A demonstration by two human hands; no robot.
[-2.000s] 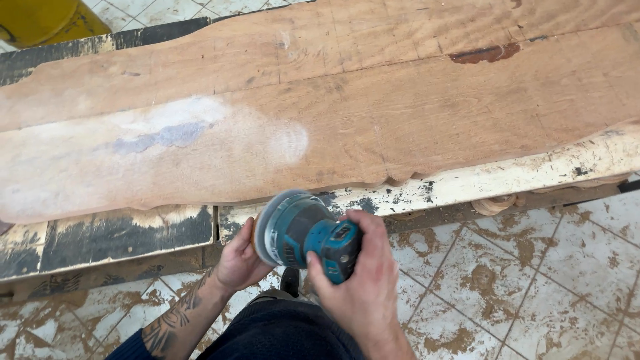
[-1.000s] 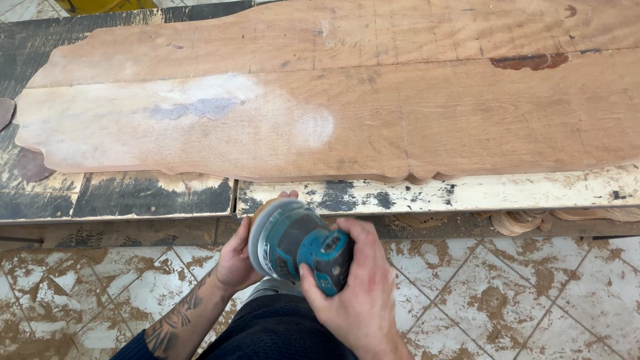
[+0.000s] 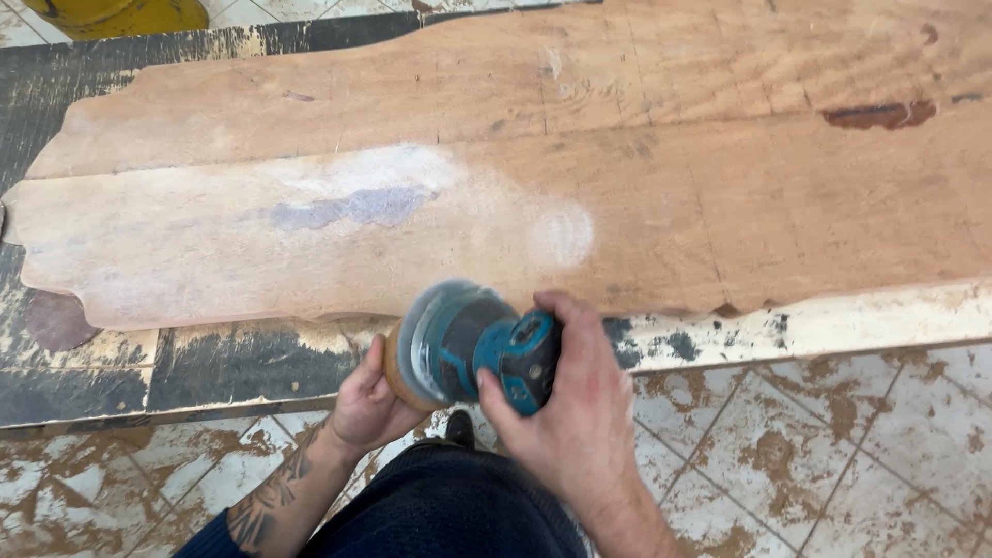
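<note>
My right hand (image 3: 577,395) grips the black and teal body of a random orbital sander (image 3: 473,349), tilted so its round pad faces left. Against the pad lies a tan sanding disc (image 3: 404,368). My left hand (image 3: 380,411) holds this disc at its edge, thumb up and fingers partly hidden behind it. Beyond both hands lies a long wooden board (image 3: 659,194) with scalloped edges. Its left part is pale with sanding dust around a greyish-purple patch (image 3: 356,209); a reddish-brown filled patch (image 3: 880,115) shows at the right.
The board rests on a worktable with worn black and cream paint (image 3: 248,364). A dark red sanding disc (image 3: 60,319) lies by the board's lower left edge. A yellow container (image 3: 124,15) stands at the upper left. Sawdust covers parts of the tiled floor (image 3: 752,457).
The tan disc shows much more at the sander's pad than a second ago. Both hands stay close together around the sander. The view has shifted somewhat.
</note>
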